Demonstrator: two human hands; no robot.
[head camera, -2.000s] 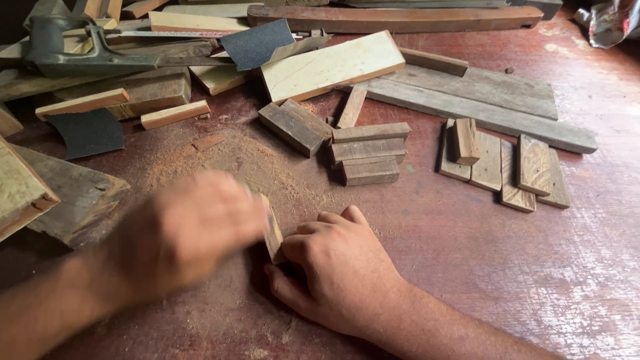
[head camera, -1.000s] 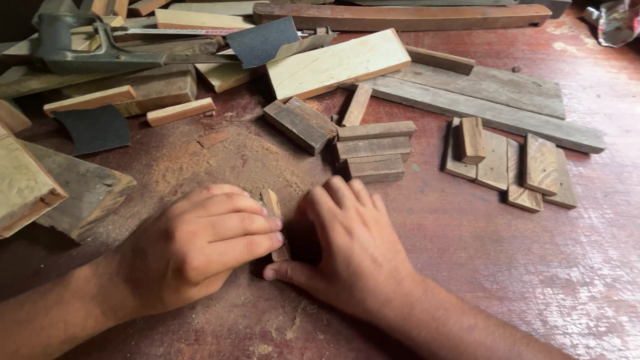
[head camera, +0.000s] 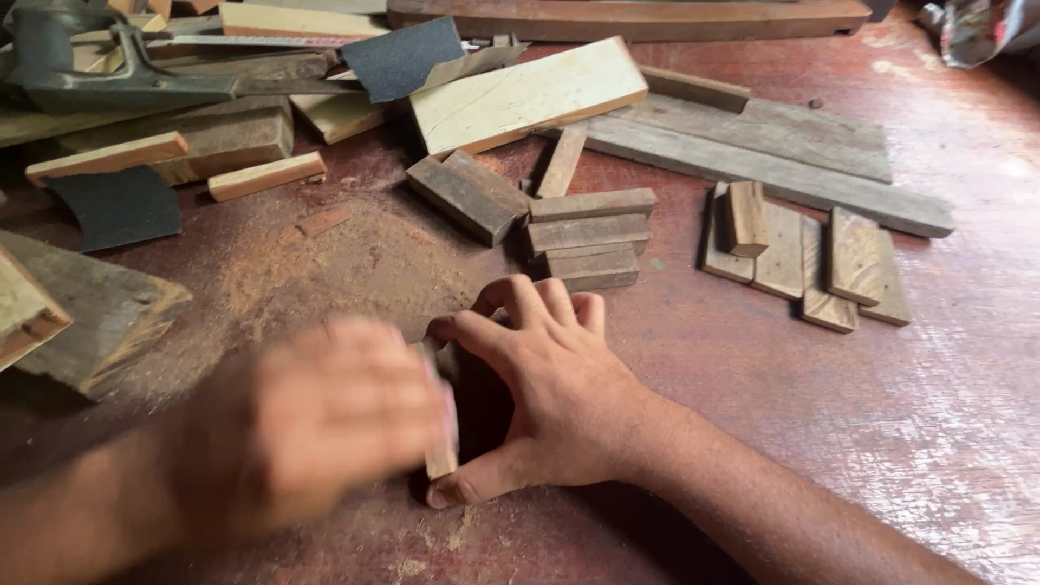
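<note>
A small wooden block (head camera: 443, 455) lies on the reddish tabletop, its near end showing between my hands. My right hand (head camera: 552, 382) grips it by the ends, thumb at the near end and index finger at the far end, the other fingers arched. My left hand (head camera: 349, 406), blurred, is over the block's left side with its fingers bent; whether it holds anything is hidden. Sawdust (head camera: 357, 260) is spread just beyond my hands. Several dark wood blocks (head camera: 589, 236) lie past my right hand.
Thin wood pieces (head camera: 776, 252) lie at the right, below a long grey board (head camera: 764, 171). A pale board (head camera: 528, 97) and dark abrasive sheets (head camera: 402, 57) lie at the back. A metal hand plane (head camera: 122, 81) is at the upper left, an offcut (head camera: 97, 317) at the left.
My right hand's fingers have spread into an arch, with the index finger now at the block's far end. My left hand, sharp a second ago beside the block, is blurred again.
</note>
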